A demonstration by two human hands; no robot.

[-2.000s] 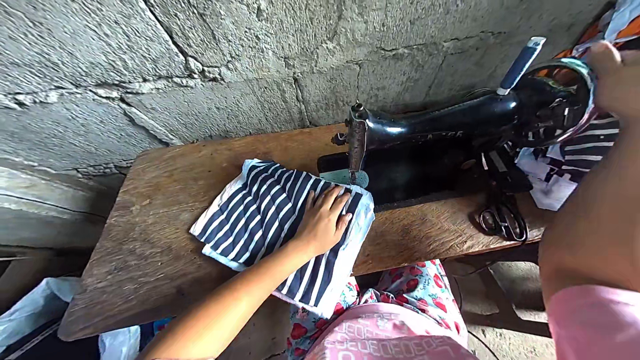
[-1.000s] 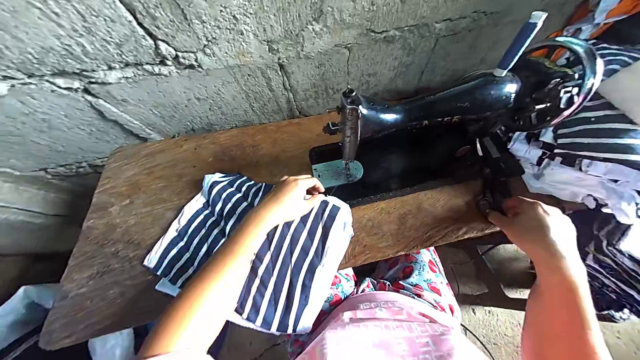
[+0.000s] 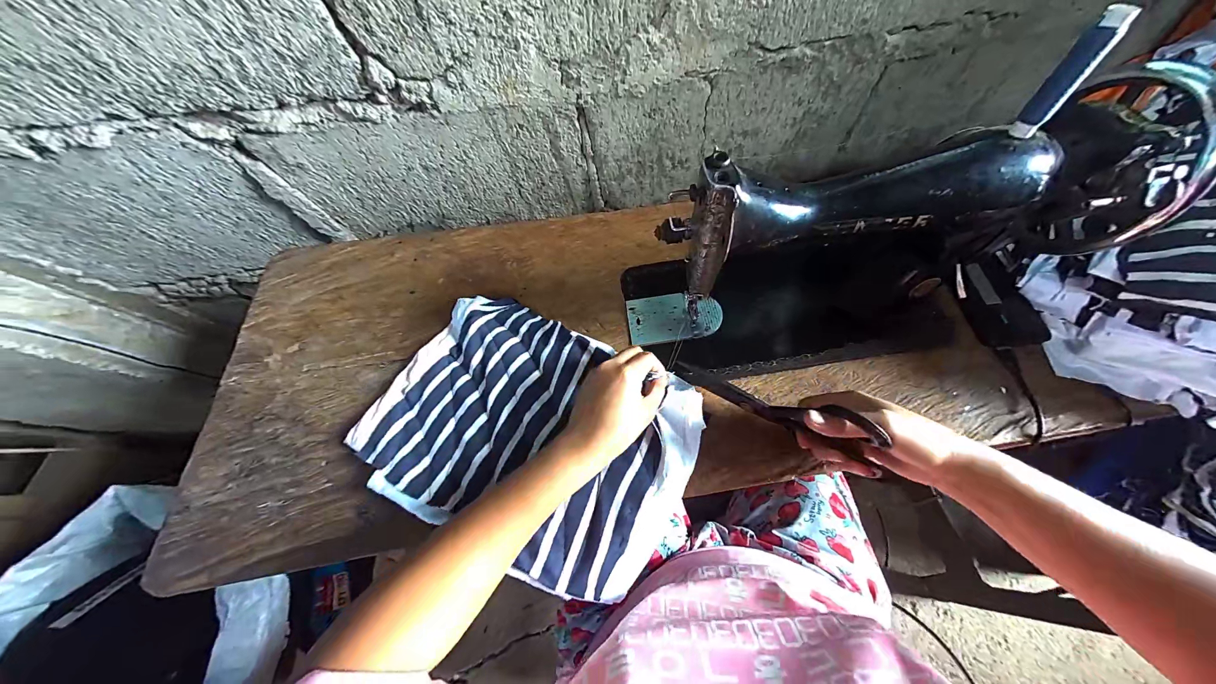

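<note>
My left hand [image 3: 619,399] grips the upper right edge of a navy-and-white striped fabric piece [image 3: 494,408] with a pale border, which lies on the wooden sewing table and hangs over its front edge. In my right hand [image 3: 869,437] is a pair of dark scissors [image 3: 736,394], fingers through the handles. Their blades point left, with the tips beside the left fingertips and the threads [image 3: 676,353] that run down from the needle area. Whether the blades touch the threads is unclear. A black sewing machine [image 3: 855,204] stands behind, its needle over the metal plate [image 3: 655,318].
The wooden tabletop [image 3: 313,351] ends at a rounded left edge, against a grey block wall [image 3: 494,142]. At the right are the handwheel [image 3: 1173,161], a small dark box [image 3: 1002,304] and heaped striped cloth [image 3: 1173,256]. A pale bag [image 3: 123,522] stands at lower left.
My right hand was at the handwheel, then at the scissors on the table's right; it now holds them near my left hand. The striped fabric has moved left, away from the needle.
</note>
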